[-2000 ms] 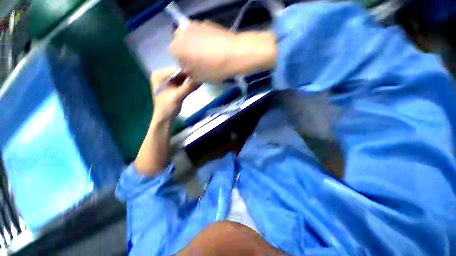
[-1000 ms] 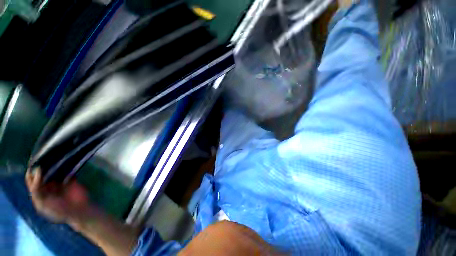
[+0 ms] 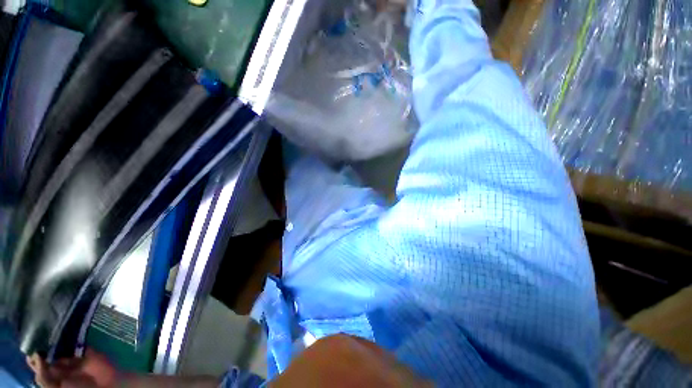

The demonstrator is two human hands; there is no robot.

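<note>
A black flexible sheet [image 3: 114,144] with pale lines lies bent across the left of the view, over a panel with a blue edge and a pale face [image 3: 49,83]. My left hand [image 3: 72,371], at the lower left corner, holds the sheet's near end between fingers and thumb. The sheet's other end reaches the metal bench edge [image 3: 265,61]. My right arm stretches up to the top edge of the view, and the right hand is cut off there.
A cloudy plastic bag [image 3: 341,114] with blue-white scraps hangs at the bench edge. A green surface [image 3: 212,38] has a small yellow piece [image 3: 197,2] at the top edge. Plastic-wrapped stacks [image 3: 622,98] stand at the right, with brown cardboard or wood near them.
The view has shifted, so the sheet, bench edge and bag sit further left. My left hand is lower and still on the sheet. My right hand, partly visible earlier, has left the top of the view.
</note>
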